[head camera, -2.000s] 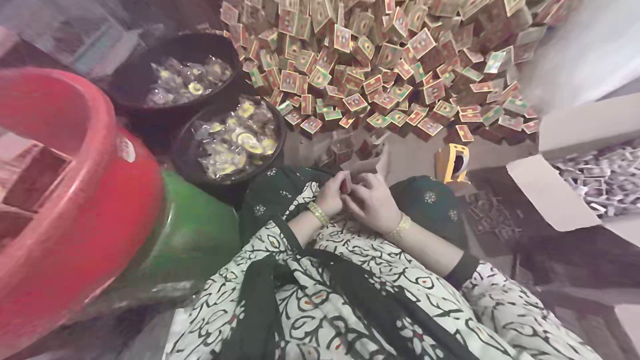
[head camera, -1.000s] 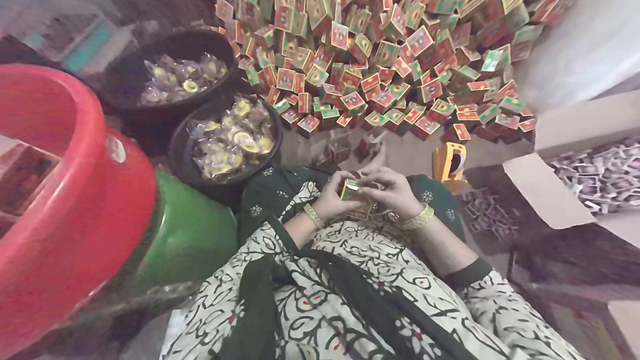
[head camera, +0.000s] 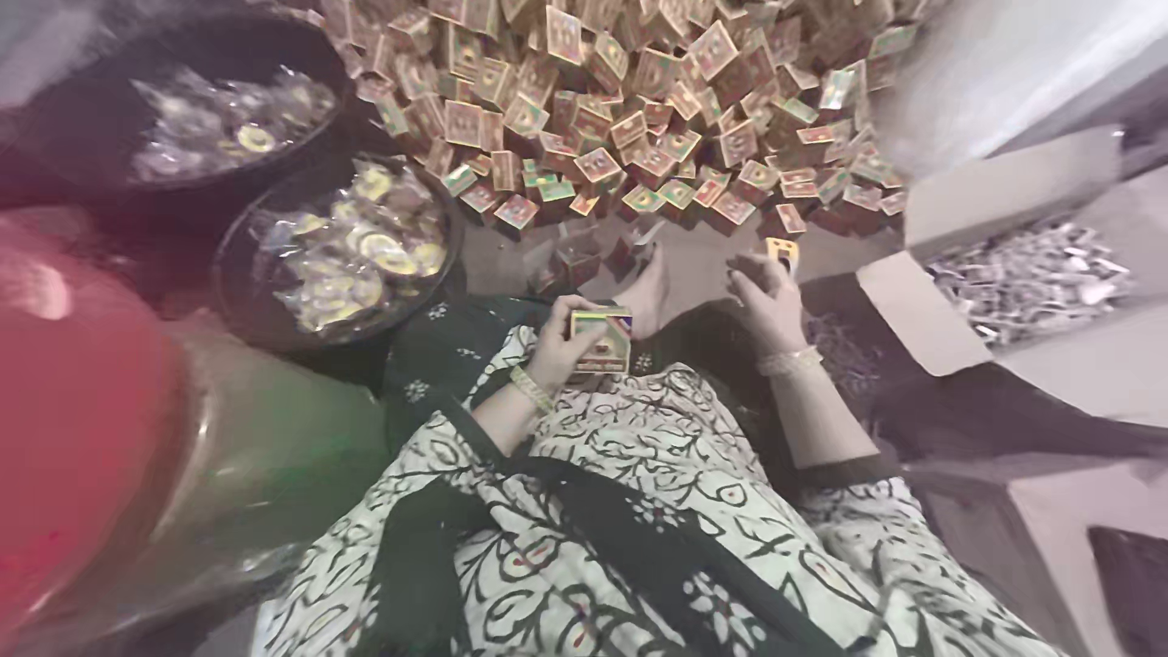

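Observation:
My left hand (head camera: pixel 558 351) grips a small printed cardboard box (head camera: pixel 602 344) above my lap, its thumb across the printed face. Out to the right, my right hand (head camera: pixel 769 301) is over a yellow object (head camera: pixel 782 253), perhaps a tape dispenser, which its fingers partly cover; whether they touch it, I cannot tell. Beyond both hands lies a large heap of small printed boxes (head camera: pixel 598 164). A bare foot (head camera: pixel 646 294) rests just past the held box.
At the left are two dark tubs (head camera: pixel 224 265) of plastic-wrapped items with yellow parts (head camera: pixel 360 260), a red tub (head camera: pixel 82 438) and a green one (head camera: pixel 274 438). On the right stands an open cardboard carton (head camera: pixel 926 315) filled with small pale pieces (head camera: pixel 1036 278).
My hands were together over my lap and are now apart. The right one has moved right, to the yellow object; the left one keeps the small box, now more fully visible.

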